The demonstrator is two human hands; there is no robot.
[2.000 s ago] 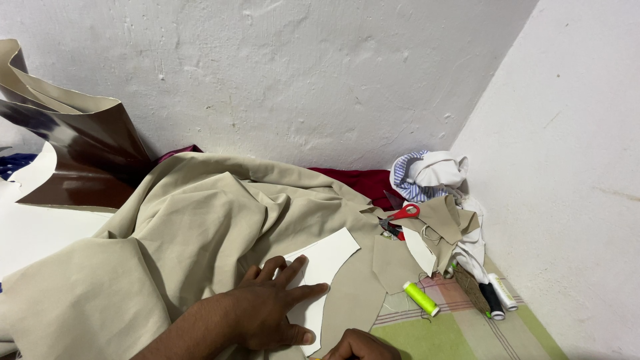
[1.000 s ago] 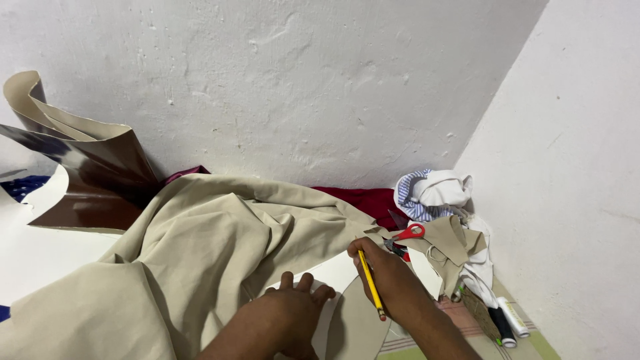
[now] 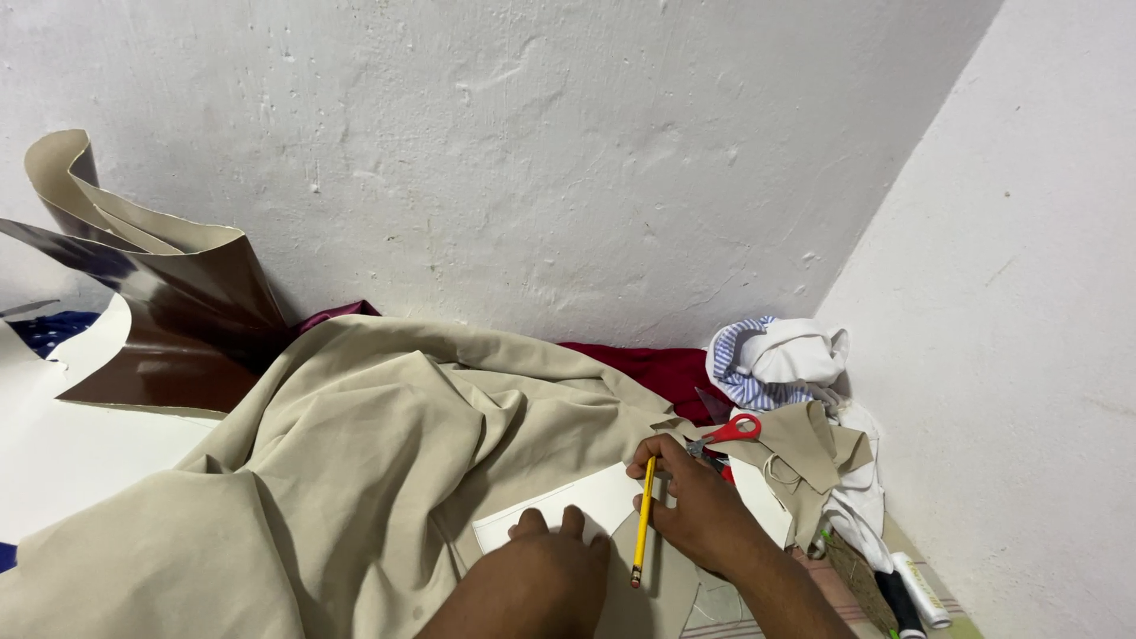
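My left hand (image 3: 541,572) lies with its fingers on a white paper pattern piece (image 3: 581,508), which rests on beige fabric (image 3: 382,444). Between the fingers of my right hand (image 3: 688,501) is a yellow pencil (image 3: 645,524), its eraser end toward me. The right fingers are at the upper right corner of the paper; the pencil's tip is hidden by them. Just behind this hand lie red-handled scissors (image 3: 735,429), partly covered.
Beige fabric scraps (image 3: 799,448), a bundled striped and white cloth (image 3: 781,359) and thread spools (image 3: 921,590) lie at right. Dark red cloth (image 3: 643,368) lies along the wall. At left are a curled brown sheet (image 3: 186,328) and a large white sheet (image 3: 80,461).
The right hand came up from the lower edge, bringing the pencil into view, and is now at the paper's upper right corner. My left hand stays on the paper.
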